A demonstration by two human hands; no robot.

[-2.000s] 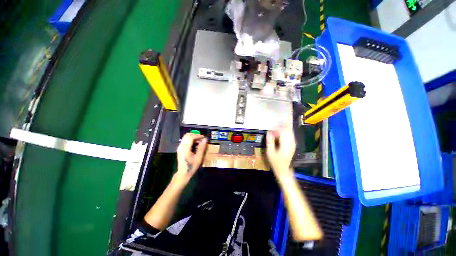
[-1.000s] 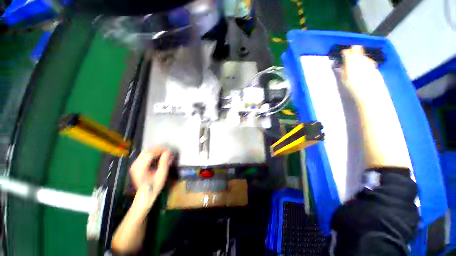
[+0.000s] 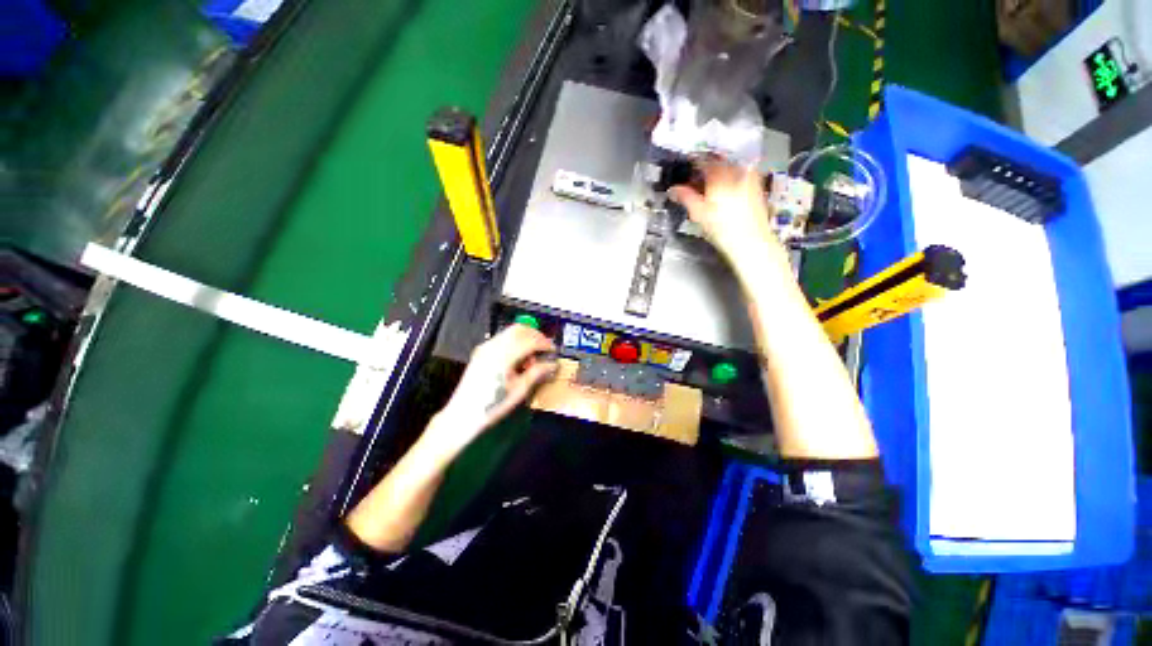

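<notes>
My right hand (image 3: 730,202) reaches into the fixture under the plastic-wrapped press head (image 3: 708,76). Its fingertips are at a small dark area of the fixture (image 3: 672,177), and whether they grip a part cannot be told. My left hand (image 3: 508,372) is at the left end of the front panel, beside the left green button (image 3: 527,324), fingers curled; whether it holds anything is unclear. A short row of dark parts (image 3: 1007,183) lies at the far end of the blue crate (image 3: 1105,379) on a white sheet (image 3: 998,404).
Yellow light curtain bars stand left (image 3: 465,183) and right (image 3: 891,293) of the base plate (image 3: 581,259). Looped clear hose (image 3: 869,189) is right of the fixture. The red emergency stop (image 3: 625,351) sits mid-panel above a cardboard ledge (image 3: 606,406). A green conveyor (image 3: 240,240) runs at left.
My right hand has moved from the dark parts in the blue crate left to the fixture. My left hand stays by the panel's left end. The camera view has shifted.
</notes>
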